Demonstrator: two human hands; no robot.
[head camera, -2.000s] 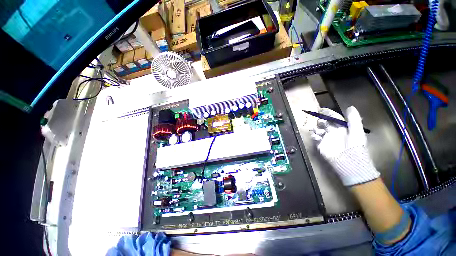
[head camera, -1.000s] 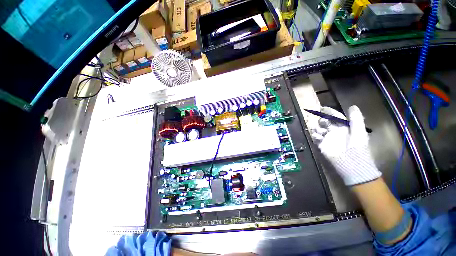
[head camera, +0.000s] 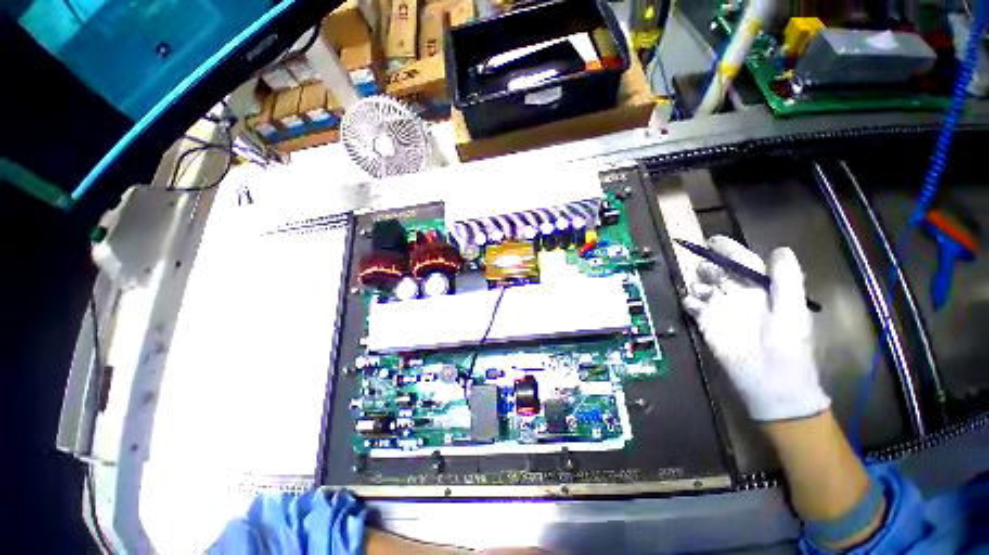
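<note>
A green circuit board (head camera: 542, 374) crowded with parts lies in a flat black carrier (head camera: 683, 412) on the conveyor. A long silver-white heat sink bar crosses it, with a black wire over the bar. Copper-red wound rings and an amber-taped block sit behind the bar. My right hand (head camera: 765, 331), in a white knit glove, is right of the carrier and holds a thin black stick (head camera: 721, 260), its tip pointing left near the carrier's edge. My left hand is out of the picture; only the blue sleeve and part of the bare forearm show at the bottom edge.
A brush with a blue handle (head camera: 947, 276) and orange band lies on the bed at right, near paired metal rods (head camera: 868, 255). A coiled blue hose (head camera: 941, 152) hangs over the line. A small white fan (head camera: 385, 136), a black bin (head camera: 537, 81) and another board (head camera: 857, 65) stand behind.
The carrier with the board has shifted slightly right along the conveyor. The whole view has also shifted a little. My right hand still holds the black stick at the carrier's right side.
</note>
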